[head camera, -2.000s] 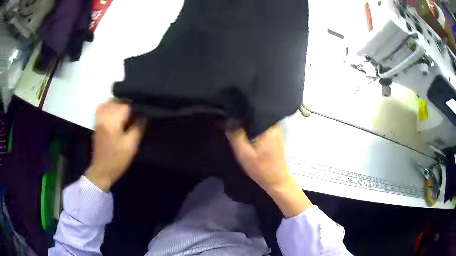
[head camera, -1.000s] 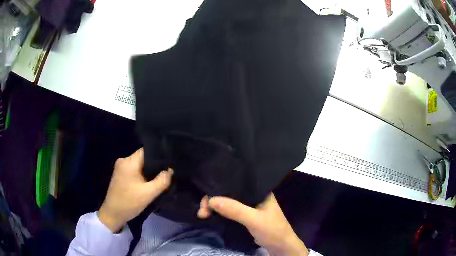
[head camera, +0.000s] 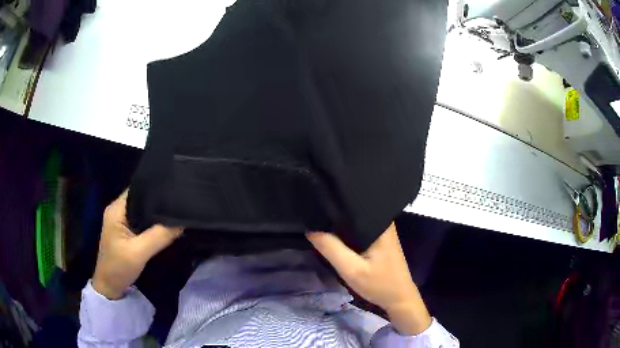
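A large black garment panel (head camera: 272, 88) lies over the table and hangs over its front edge towards me. A darker pocket piece (head camera: 238, 194) lies on its lower part, with a thin straight slit line (head camera: 238, 161) along its top. My left hand (head camera: 129, 248) grips the cloth at the lower left, thumb on top, fingers hidden underneath. My right hand (head camera: 370, 268) grips the cloth at the lower right, thumb on top, fingers hidden under it.
The white table (head camera: 503, 173) has printed ruler marks along its front edge. The sewing machine (head camera: 544, 34) stands at the upper right. Snips with green and yellow-orange handles (head camera: 584, 212) lie at the right. Dark purple cloth (head camera: 51, 20) is at the upper left.
The panel first came towards me over the table edge. The pocket piece now lies flatter with its slit line showing. My hands have moved farther apart since one second ago.
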